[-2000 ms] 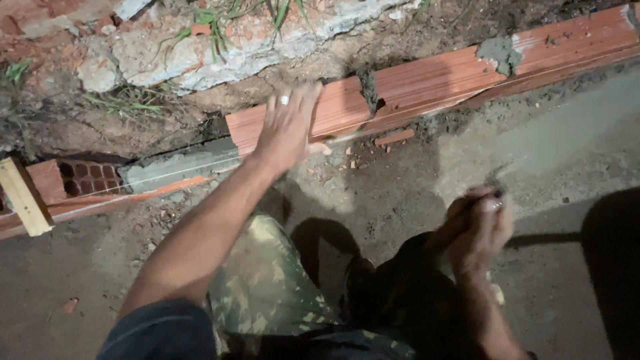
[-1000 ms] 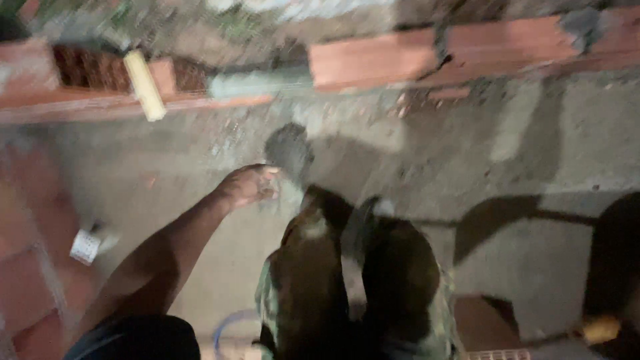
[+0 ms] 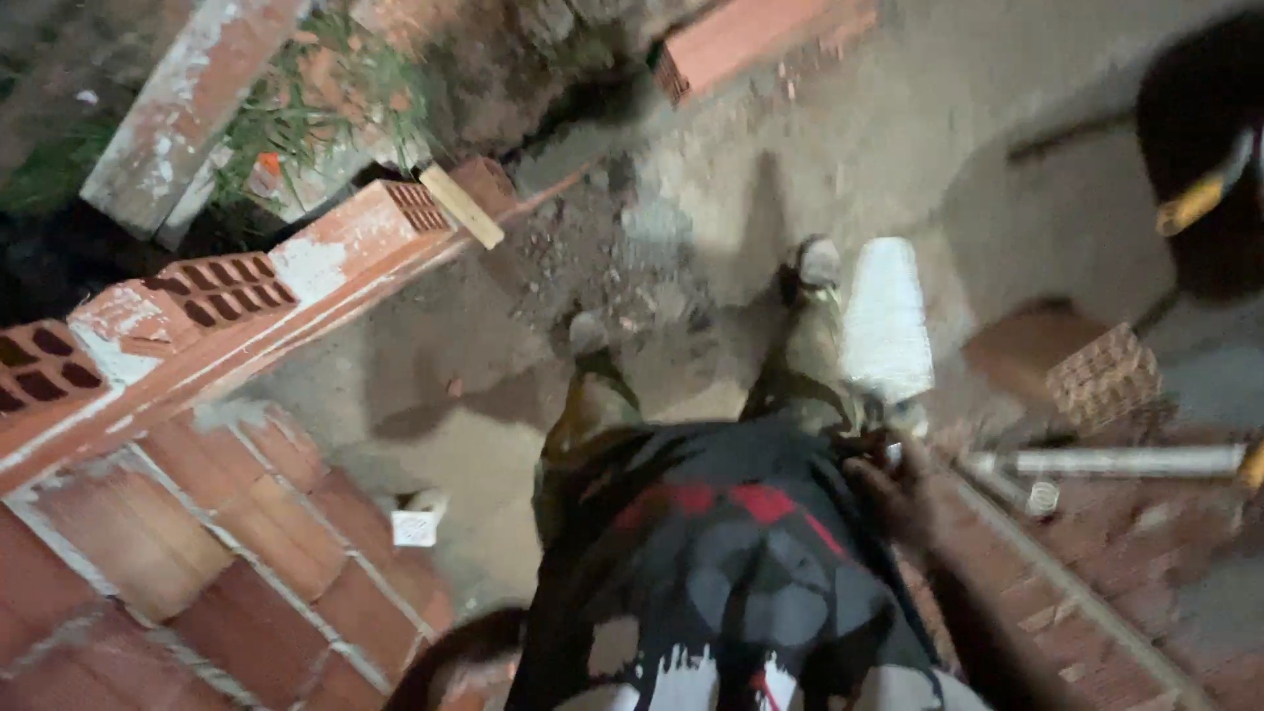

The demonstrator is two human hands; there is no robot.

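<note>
My right hand (image 3: 894, 479), dark and blurred beside my shirt, is closed on the handle of a masonry trowel (image 3: 889, 316). Its pale, bright blade points away from me over the floor. At the bottom left, part of my left arm (image 3: 469, 637) shows against the shirt; the left hand itself cannot be made out. A low row of hollow clay bricks (image 3: 232, 286) with mortar runs along the left, and a wooden strip (image 3: 462, 205) lies across its end. Another hollow brick (image 3: 741, 44) lies at the top centre.
Brickwork (image 3: 237, 533) fills the lower left, with a small white box (image 3: 415, 526) beside it. A loose hollow brick (image 3: 1106, 375) and a pale pipe-like bar (image 3: 1126, 460) are at right, near a dark rounded container (image 3: 1210, 158). Mortar crumbs (image 3: 592, 237) litter the floor ahead.
The left hand, first on a brick of the row and then over the floor, has dropped back to my side. The view has swung left and back.
</note>
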